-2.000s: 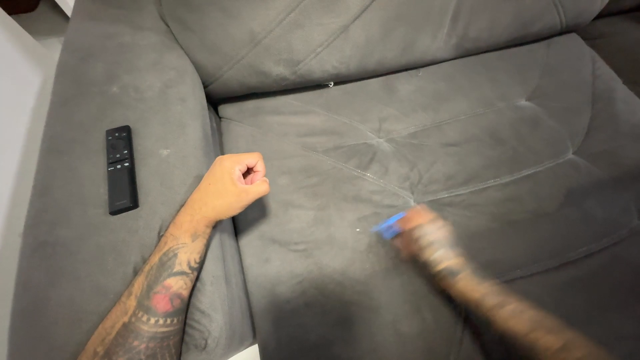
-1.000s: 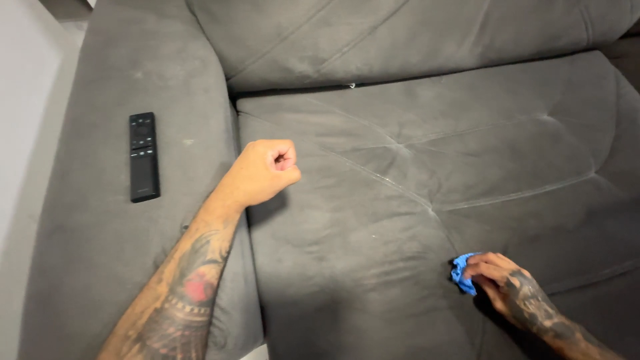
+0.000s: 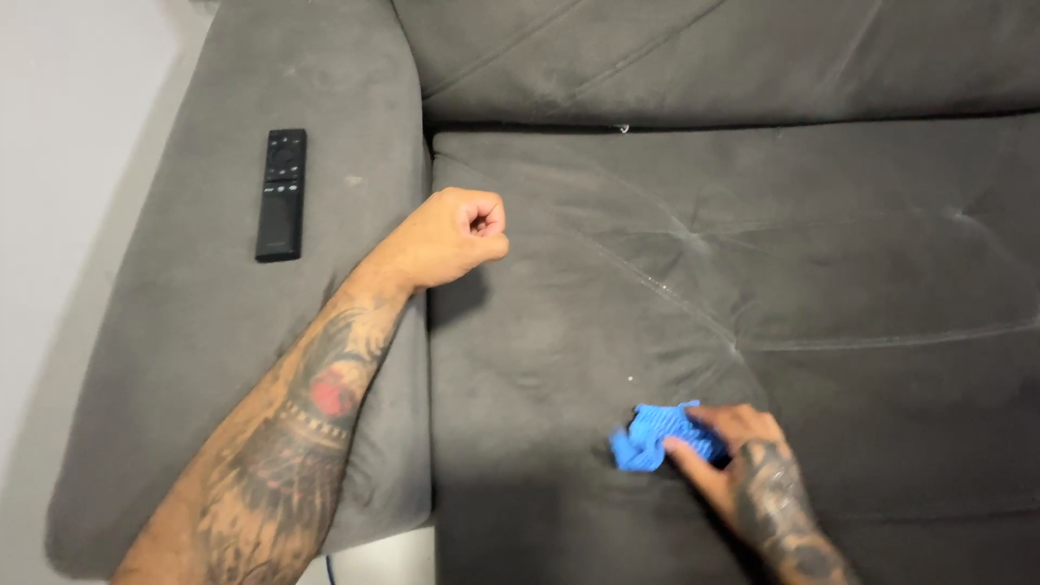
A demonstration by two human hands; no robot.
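Observation:
My right hand [image 3: 743, 463] grips a crumpled blue cloth [image 3: 662, 435] low over the dark grey sofa seat cushion [image 3: 552, 341]. Part of the cloth is hidden under the fingers. A small white speck [image 3: 630, 379] lies on the cushion just above the cloth. My left hand [image 3: 455, 236] is curled into a fist with nothing seen in it, at the inner edge of the sofa armrest [image 3: 195, 349], and its shadow falls on the seat beside it.
A black remote control [image 3: 281, 195] lies lengthwise on the armrest, left of my fist. The sofa backrest [image 3: 731, 57] rises behind the seat. A small white bit [image 3: 624, 128] sits in the crease between them. A pale wall [image 3: 73, 122] stands at the left.
Over the two seconds my right hand has moved about on the seat with the blue cloth, most lately back leftward. My left hand has stayed curled near the armrest.

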